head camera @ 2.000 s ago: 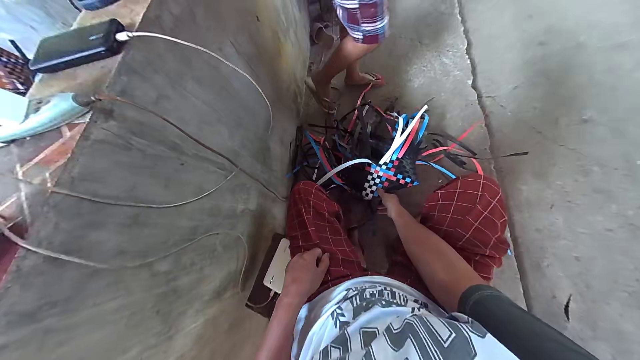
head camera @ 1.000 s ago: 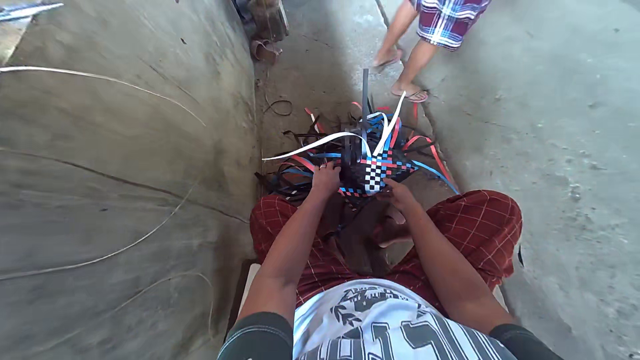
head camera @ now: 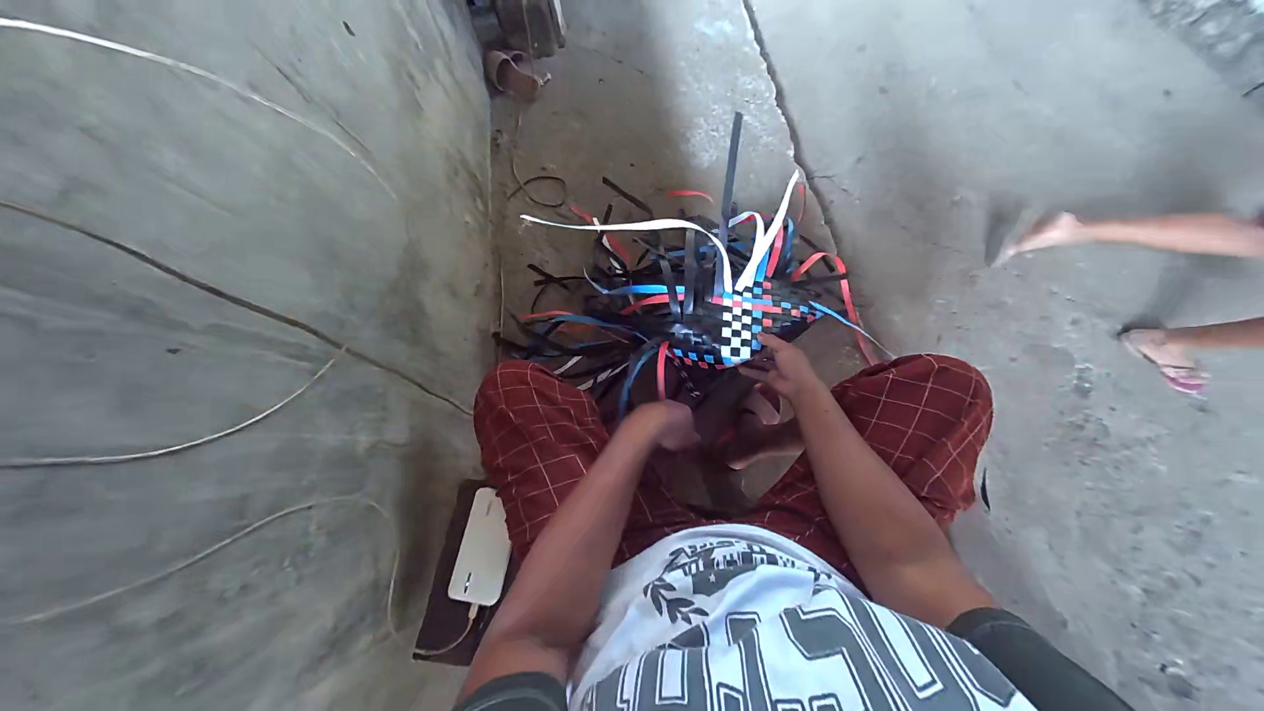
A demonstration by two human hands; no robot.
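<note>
A partly woven piece of flat strips (head camera: 738,331), checkered in black, white, blue and red, lies on the floor between my knees. Loose strips fan out around it, with long white ones (head camera: 770,232) and a dark one standing up at its far side. My right hand (head camera: 780,367) is at the near right edge of the weave, fingers touching it; how firmly they grip is unclear. My left hand (head camera: 673,427) is lower and to the left, near the hanging strip ends, its fingers blurred and partly hidden.
A concrete wall (head camera: 247,296) with cables rises at my left. Beside my left knee, a white power bank (head camera: 481,548) with a cable rests on a dark board. Another person's bare leg and sandaled foot (head camera: 1165,355) are at the right. A brown cup-like object (head camera: 516,74) sits by the wall.
My left hand has moved from the weave's left side down toward me. The other person's legs have moved from the top of the view to the right.
</note>
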